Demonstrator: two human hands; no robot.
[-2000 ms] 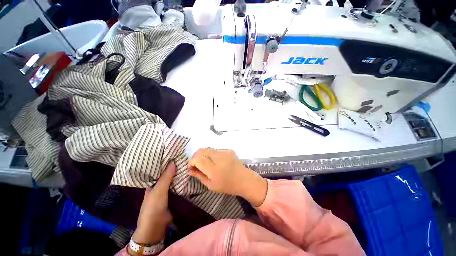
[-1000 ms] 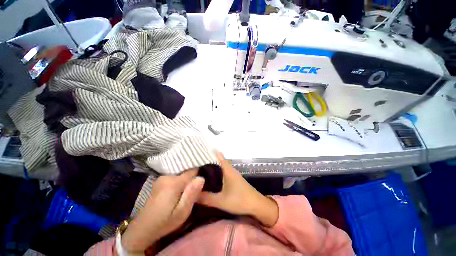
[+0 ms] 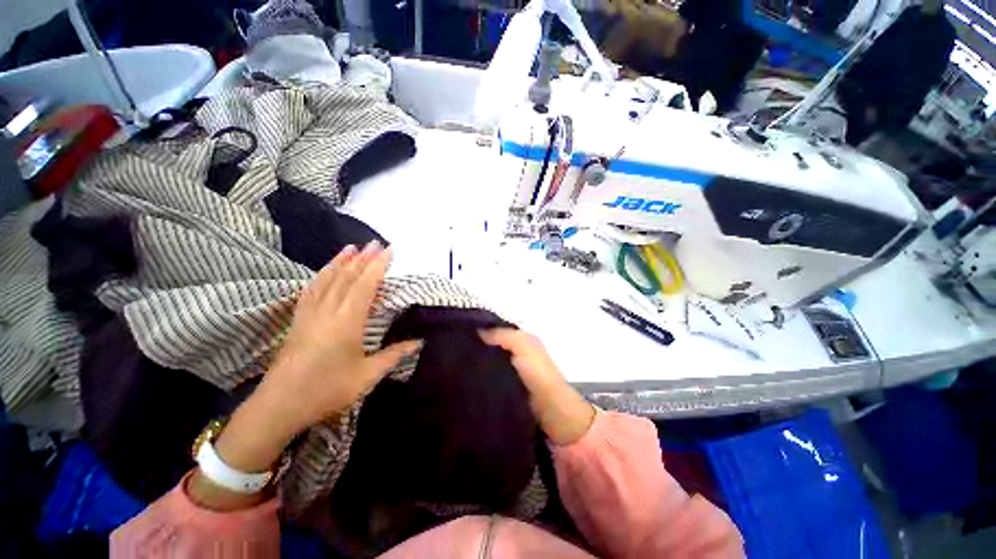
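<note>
A striped cream garment (image 3: 208, 257) with dark parts lies heaped on the left of the white table and hangs over its front edge. A dark fabric panel (image 3: 448, 409) joined to it is spread over the edge and lap. My left hand (image 3: 333, 333) lies on the striped cloth with fingers apart, its thumb at the dark panel's border. My right hand (image 3: 535, 377) holds the dark panel's right edge, fingertips on top; its lower fingers are hidden by the cloth.
The sewing machine (image 3: 699, 202) stands behind at the right. Green and yellow loop handles (image 3: 644, 269) lie under its arm. Black snips (image 3: 637, 322) and a white packet (image 3: 721, 325) lie in front. A blue cover (image 3: 792, 480) is below the table at the right.
The dark panel, earlier a small patch between my hands, is now spread wide. My left hand has moved up and opened flat on the cloth. The view has tilted.
</note>
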